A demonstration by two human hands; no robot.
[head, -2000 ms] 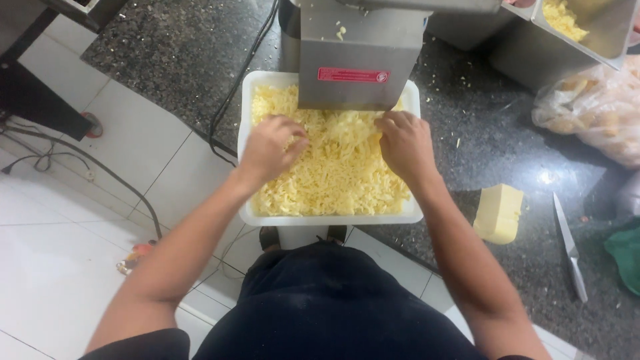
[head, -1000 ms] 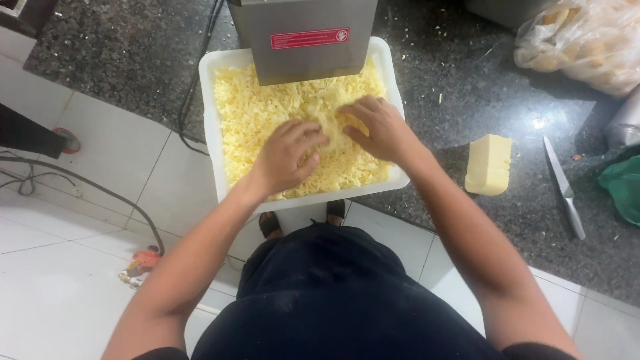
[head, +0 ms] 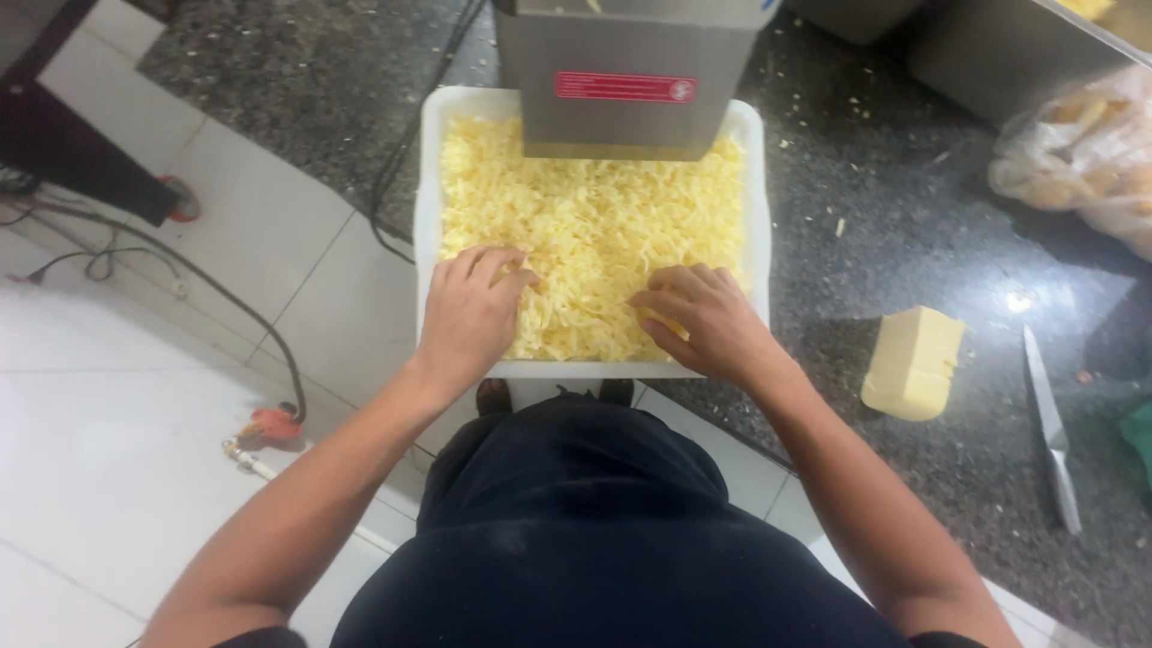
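Note:
A white plastic tub (head: 765, 234) full of shredded cheese (head: 585, 225) sits under the steel chute of a grating machine (head: 621, 117), its near part past the counter's edge. My left hand (head: 477, 310) rests on the cheese at the tub's near left, fingers bent and a little apart. On the near right, my right hand (head: 706, 319) touches the cheese with curled, parted fingers. Neither hand plainly grips anything, though some fingertips are hidden in the shreds.
On the granite counter (head: 837, 270), right of the tub, lie a block of cheese (head: 913, 364) and a knife (head: 1048, 423). Behind them are a plastic bag of food (head: 1080, 153) and metal containers (head: 972, 63). A black cable (head: 405, 144) runs left of the tub.
Both hands were close together over the middle of the cheese a second ago; they are now apart, nearer the tub's near corners. The shreds beneath look more level.

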